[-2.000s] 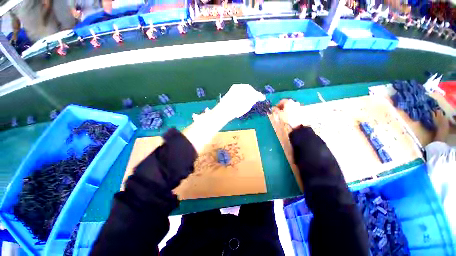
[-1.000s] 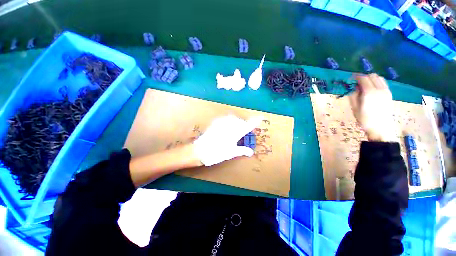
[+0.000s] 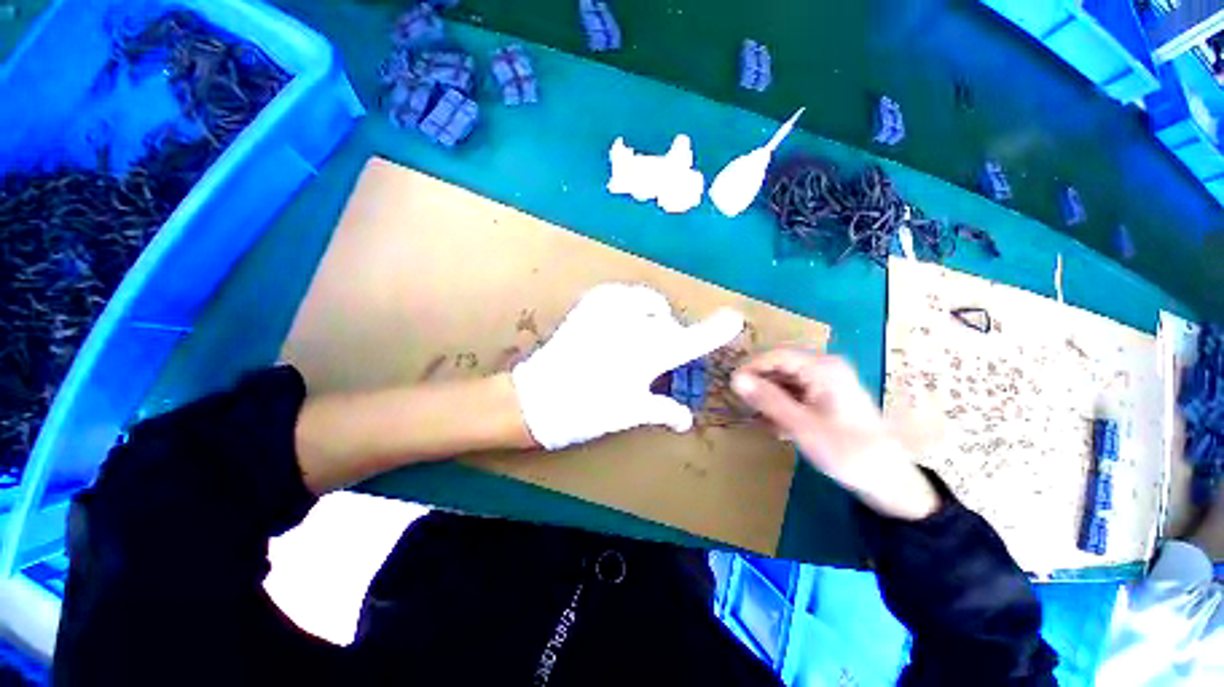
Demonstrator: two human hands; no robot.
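My left hand (image 3: pixel 611 369), in a white glove, grips a blue-grey block (image 3: pixel 690 384) between thumb and fingers, low over the cardboard work mat (image 3: pixel 389 269) with dark marks. My bare right hand (image 3: pixel 819 409) is just right of the block, its thumb and index finger pinched together close to it. Whether a strap is between those fingertips is too small to tell. A black tangle of straps (image 3: pixel 839 208) lies beyond the mat's upper right corner.
The blue bin (image 3: pixel 201 255) of black straps stands left. A pile of blocks (image 3: pixel 432 91), crumpled wipe (image 3: pixel 655 175) and squeeze bottle (image 3: pixel 745 175) lie beyond the mat. The right mat (image 3: pixel 993 389) holds a single loop (image 3: pixel 972 320) and a row of blocks (image 3: pixel 1101 483). Spaced blocks are on the belt.
My right hand has come from the straps beyond the right mat to beside the block. My left hand still grips the block. A single loop now shows on the right mat. The view has shifted.
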